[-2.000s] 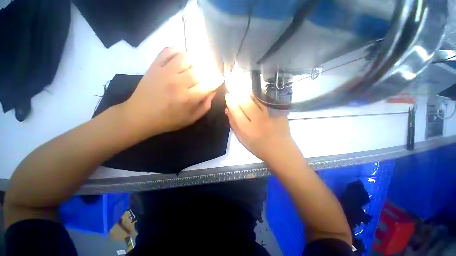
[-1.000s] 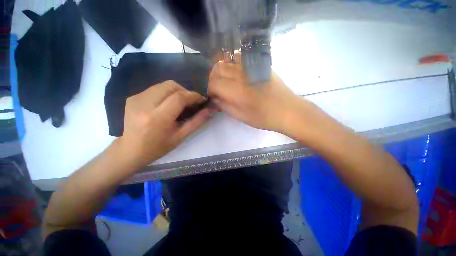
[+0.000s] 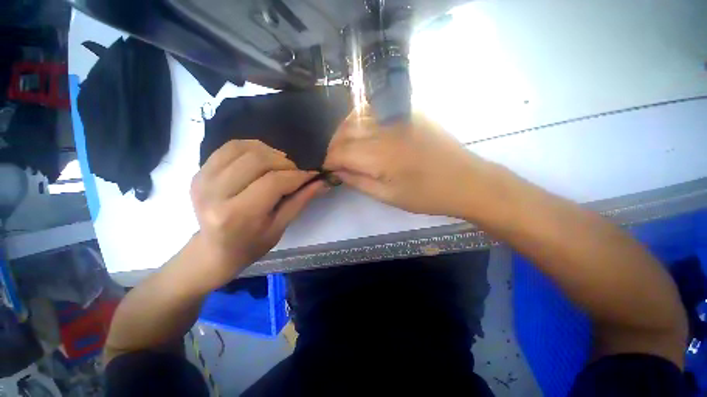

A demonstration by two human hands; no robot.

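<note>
A black cut panel (image 3: 267, 124) lies on the white table in front of the sewing machine (image 3: 310, 39). My left hand (image 3: 244, 194) pinches the panel's near edge between thumb and fingers. My right hand (image 3: 395, 163) pinches the same edge, its fingertips almost touching the left ones. A small bit of folded edge shows between the fingertips. The presser foot and needle area is just above my hands and is hard to make out in the lamp glare (image 3: 358, 77).
A stack of black pieces (image 3: 128, 116) lies at the table's left. More black panels (image 3: 208, 76) show partly behind the machine head. A measuring strip (image 3: 372, 250) runs along the front edge. Blue bins (image 3: 246, 308) stand below, and red crates (image 3: 87, 329) at the left.
My hands have moved from beside the needle to the panel's near edge, which they now pinch together. The panel's near part is folded up. The view has shifted left, with the machine head now higher.
</note>
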